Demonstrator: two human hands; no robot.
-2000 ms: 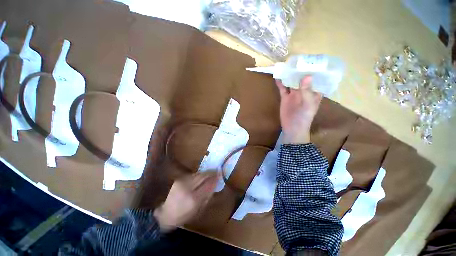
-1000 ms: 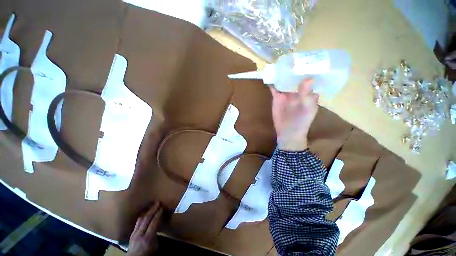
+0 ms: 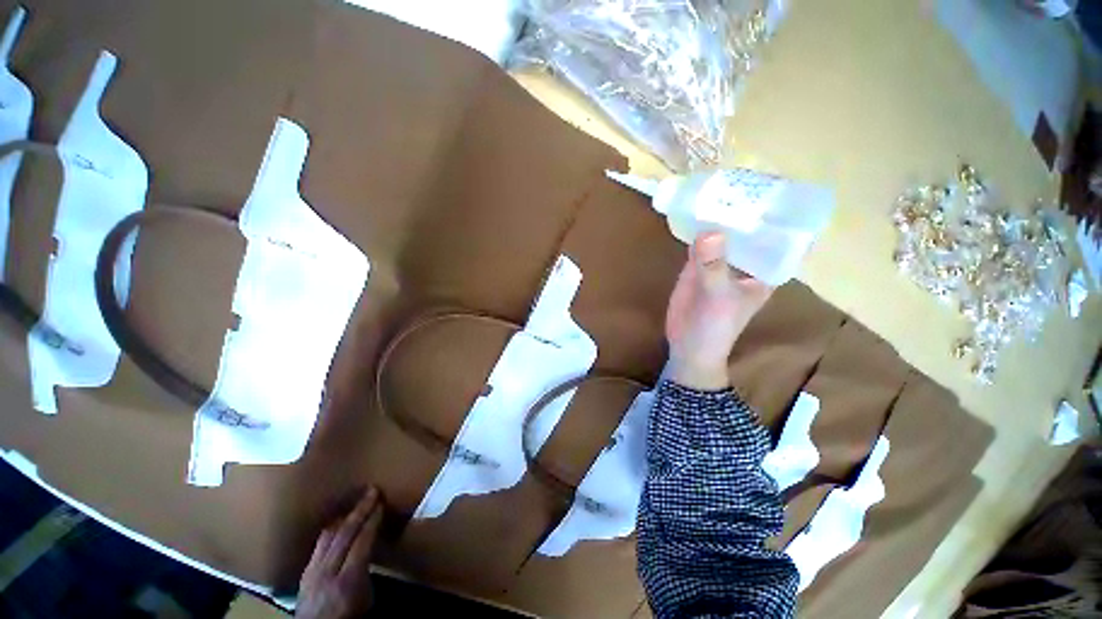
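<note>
My right hand (image 3: 711, 308) holds the translucent white glue bottle (image 3: 749, 220) above the far edge of the panels, its long thin nozzle pointing left. My left hand (image 3: 340, 559) lies flat with its fingers together on the brown bag panels (image 3: 423, 194), near their near edge. Several white reinforcement pieces (image 3: 290, 314) lie on the overlapping panels. A thin brown bag handle (image 3: 117, 302) arches left of the large white piece. Another white piece (image 3: 514, 393) lies between my hands. My right sleeve covers part of the pieces beyond it.
A clear crinkled plastic bag (image 3: 641, 61) lies at the top, beyond the panels. A heap of loose small gold and white fittings (image 3: 985, 266) lies on the tan table (image 3: 846, 133) at the right. Dark brown pieces (image 3: 1045, 550) show at the lower right. Dark floor shows at the lower left.
My left hand has left the white piece in the middle and come down near the panels' near edge. My right hand still holds the bottle; its nozzle swung left, then back. The view has shifted slightly.
</note>
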